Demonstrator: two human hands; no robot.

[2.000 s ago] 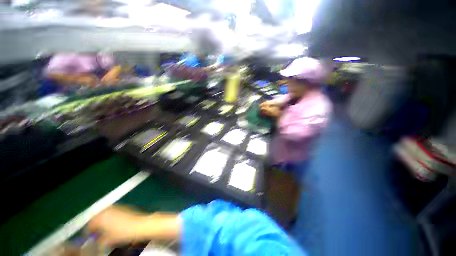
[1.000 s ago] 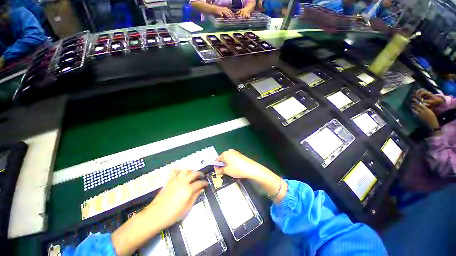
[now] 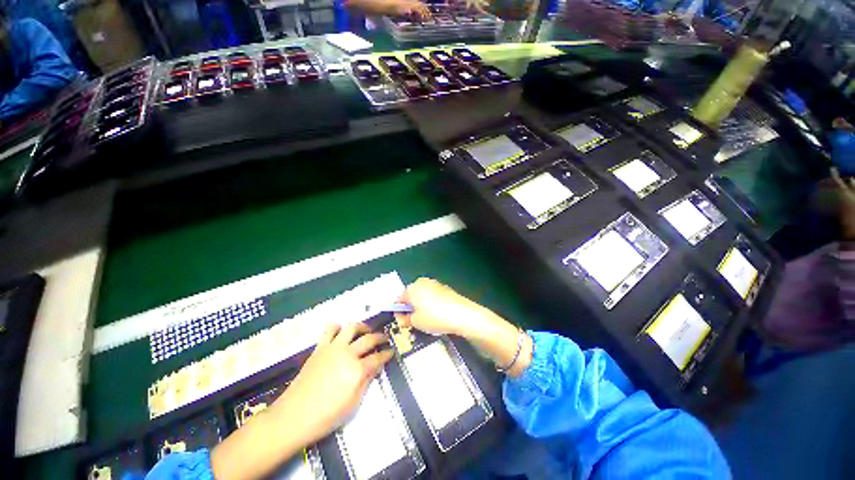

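Observation:
My right hand [image 3: 433,306] holds violet-silver tweezers [image 3: 392,307], which point left over the white toothed sticker strip [image 3: 328,323]. My left hand [image 3: 339,373] lies palm down over the upper part of a phone mid-frame [image 3: 377,433] in the near foam tray [image 3: 217,418]; whether its fingers pinch anything is hidden. The rightmost phone mid-frame [image 3: 441,392] lies just below my right hand, with tan parts at its upper end. A pale sheet with a close grid of small dark dots [image 3: 208,328] lies beyond the strip.
More foam trays of phones [image 3: 553,251] stand at the right. A white tape strip [image 3: 309,267] crosses the green mat. A white board [image 3: 58,352] lies at the left. Clear blister trays [image 3: 234,75] line the far ledge. A person's hands show at the top, and a pink sleeve [image 3: 808,295] at the right.
The view has swung from the right-hand trays back to the near tray, and both hands are over it. Since a second ago, both hands have shifted only slightly; the tweezers now lie flatter over the strip.

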